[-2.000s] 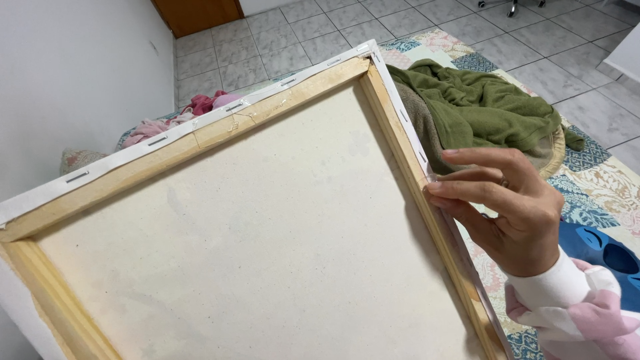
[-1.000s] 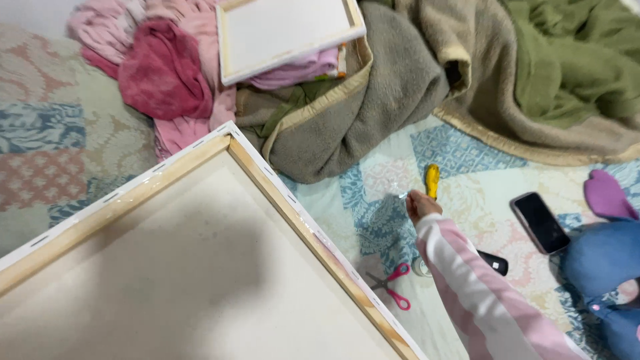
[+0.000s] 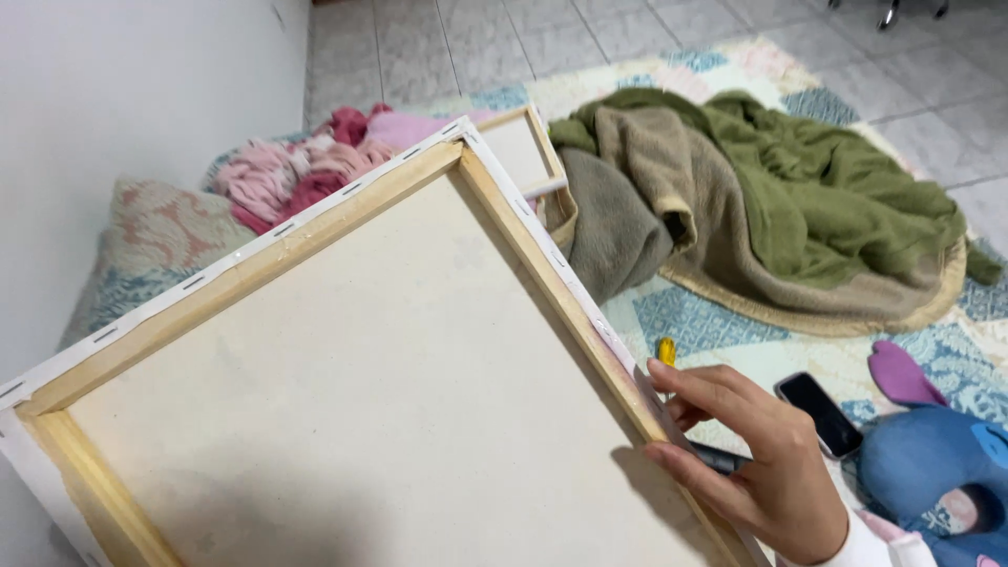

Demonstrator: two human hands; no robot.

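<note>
A large stretched canvas (image 3: 331, 354) fills the left and middle of the head view, its back toward me, with a wooden stretcher frame and staples along the folded white edge. My right hand (image 3: 748, 449) grips its right-hand bar, thumb on the wooden side and fingers at the outer edge. Clear shiny patches, perhaps tape or glue, show on the top bar and the right edge. Just beyond my fingertips lies a yellow-handled tool (image 3: 667, 351), partly hidden. A dark object (image 3: 718, 457) shows behind my hand. My left hand is out of view.
On the patchwork bedspread (image 3: 701, 319) lie a phone (image 3: 819, 415), a blue plush neck pillow (image 3: 913, 465), a green and brown blanket (image 3: 835, 205) and a smaller framed canvas (image 3: 516, 150). Pink cloths (image 3: 276, 177) and a patterned pillow (image 3: 169, 228) are near the white wall (image 3: 157, 87).
One second ago my right hand was over the bed beside the yellow-handled tool; now it is back on the canvas's right bar. The view has tilted up.
</note>
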